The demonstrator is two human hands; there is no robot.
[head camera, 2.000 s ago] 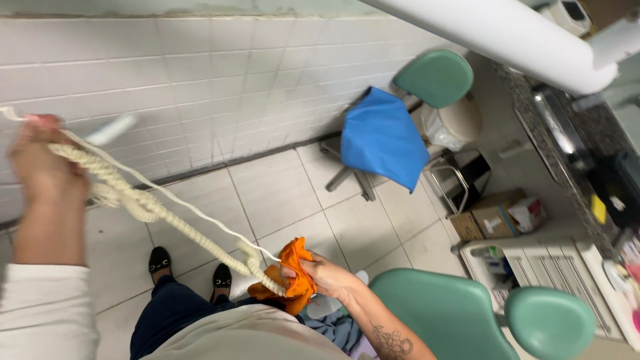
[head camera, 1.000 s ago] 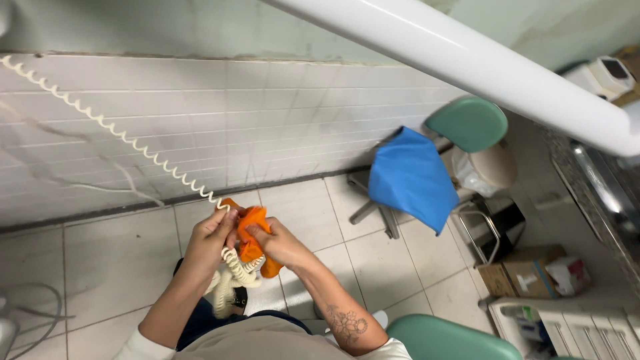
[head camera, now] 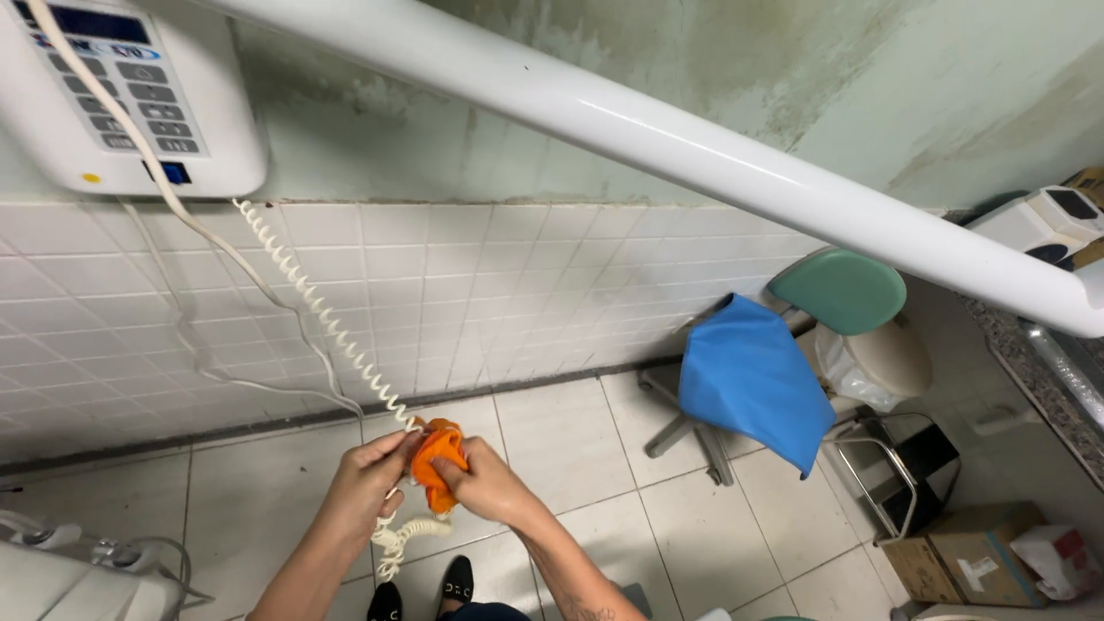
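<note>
An orange cloth [head camera: 440, 457] is bunched in my right hand [head camera: 487, 483], wrapped around part of a cream coiled cord [head camera: 345, 341]. Close against the cloth's left side, my left hand [head camera: 375, 474] pinches the cord between thumb and fingers. The cord runs up and left to the underside of a white wall-mounted control unit [head camera: 198, 95] with grey buttons. Its lower part hangs in a tangled bunch below my hands, above my black shoes. What the cloth covers inside my grip is hidden.
A thick white arm [head camera: 604, 129] crosses overhead. Straight cables hang at the left. To the right stand a stool draped in blue cloth [head camera: 750, 379], a lidded bin [head camera: 888, 358], a metal-framed step [head camera: 897, 474] and a cardboard box [head camera: 970, 561]. Dental equipment [head camera: 78, 561] is at lower left.
Two seconds ago my left hand held the cord stretched out far from the cloth; now both hands are together at the cloth. The view has swung so the wall unit shows.
</note>
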